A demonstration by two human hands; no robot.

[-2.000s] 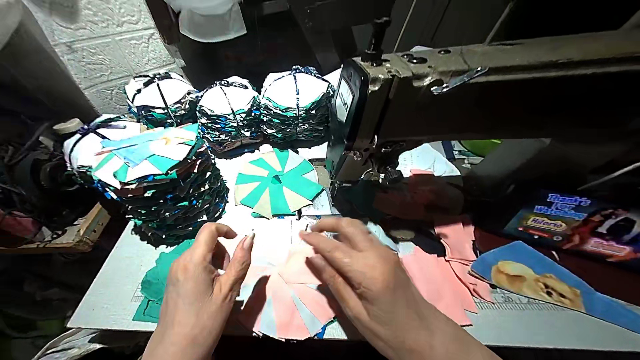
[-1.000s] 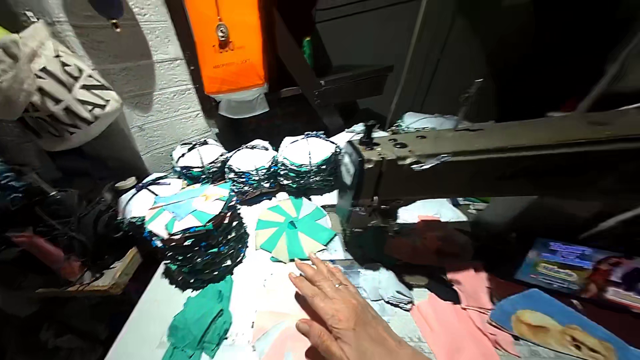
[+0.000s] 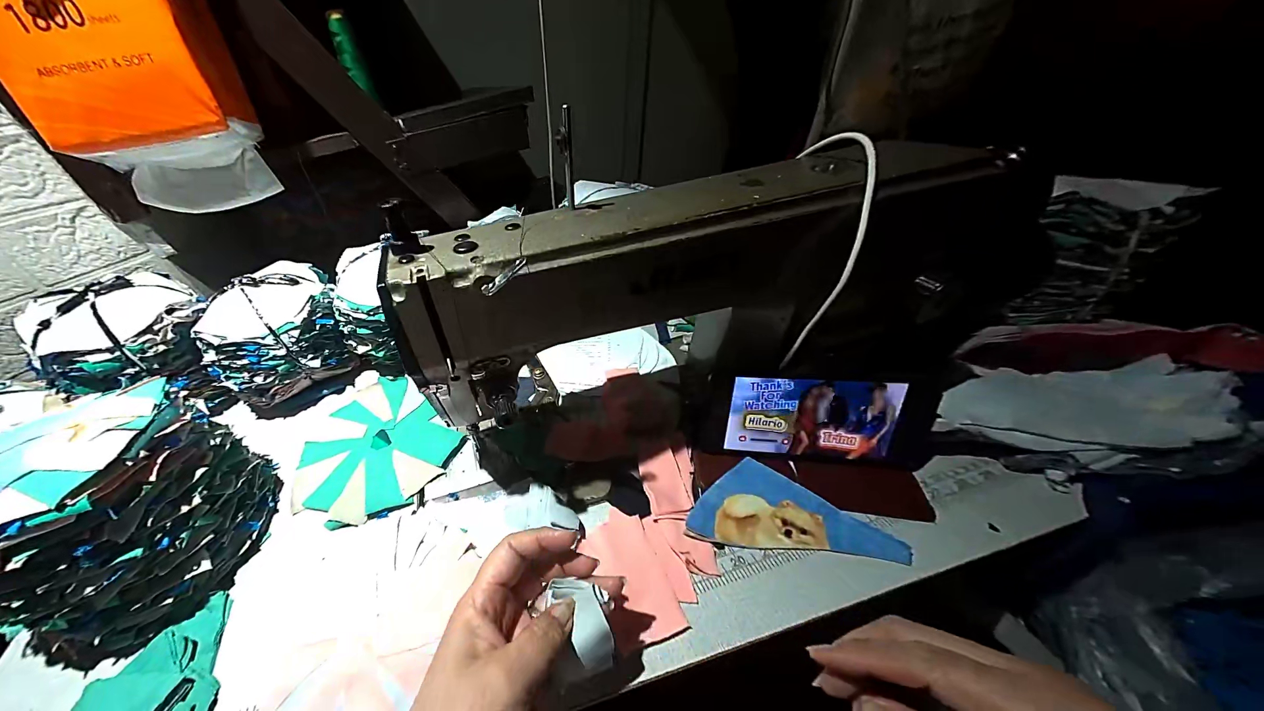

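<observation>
My left hand [image 3: 513, 622] holds a folded strip of light grey-blue fabric [image 3: 591, 627] between thumb and fingers, over the front of the sewing table. My right hand [image 3: 918, 667], nothing visible in it, is off the table's front edge with fingers together and partly bent. Pink fabric strips [image 3: 647, 573] lie just beyond my left hand. A round green-and-cream patchwork piece [image 3: 375, 449] lies left of the needle area of the sewing machine [image 3: 632, 237]. Overexposed pale pink and white patchwork [image 3: 365, 652] is at the near left. Green fabric [image 3: 173, 662] lies beside it.
A tall stack of fabric rounds [image 3: 128, 533] stands at left, with tied bundles [image 3: 272, 326] behind. Right of the needle, a lit phone [image 3: 815, 420] stands behind a blue fabric piece with a dog print [image 3: 790, 523]. More fabric [image 3: 1096, 405] is piled at far right.
The view has swung to the right. My left hand, out of view a second ago, now holds the grey-blue strip. My right hand has left the patchwork and is off the table's front edge.
</observation>
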